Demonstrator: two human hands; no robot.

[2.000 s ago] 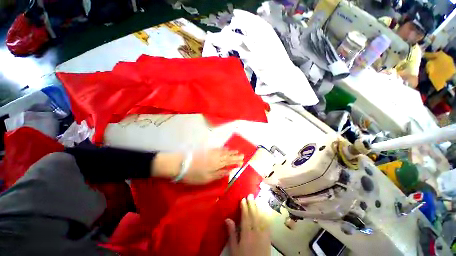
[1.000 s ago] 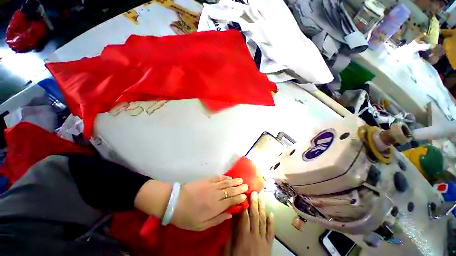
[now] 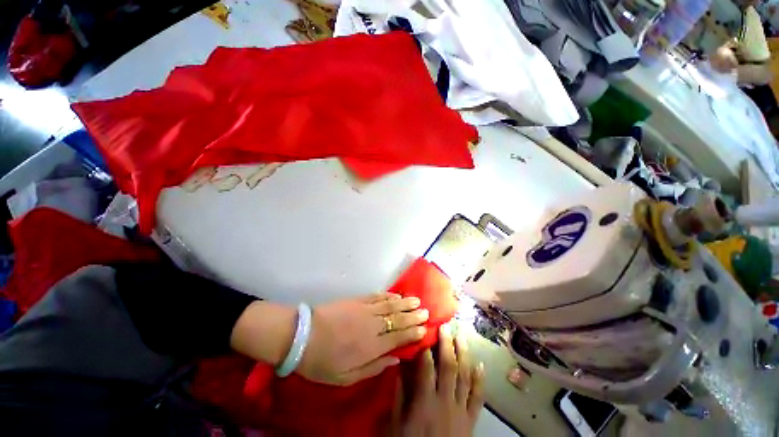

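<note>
A red cloth panel (image 3: 424,288) lies under both hands, its corner at the needle area beside a bright lamp spot. The rest of it hangs toward my lap. My left hand (image 3: 354,337), with a ring and a pale bangle, lies flat on the panel, fingers pointing at the machine. My right hand (image 3: 442,388) lies flat just nearer to me, fingertips at the cloth's edge by the foot, its wrist cut off by the bottom edge. The cream sewing machine head (image 3: 564,265) is right of the hands. Glare hides the needle.
A larger red heap (image 3: 282,107) lies across the white table (image 3: 282,235). White cut pieces (image 3: 504,72) and grey pieces (image 3: 564,26) lie beyond it. A smartphone (image 3: 588,413) is on the machine bed. Red cloth (image 3: 64,252) lies at the left. A person's hand (image 3: 726,58) shows at top right.
Since two seconds ago my left hand has moved down and now rests flat beside my right. The panel's end lies folded or bunched at the foot. The view has shifted slightly.
</note>
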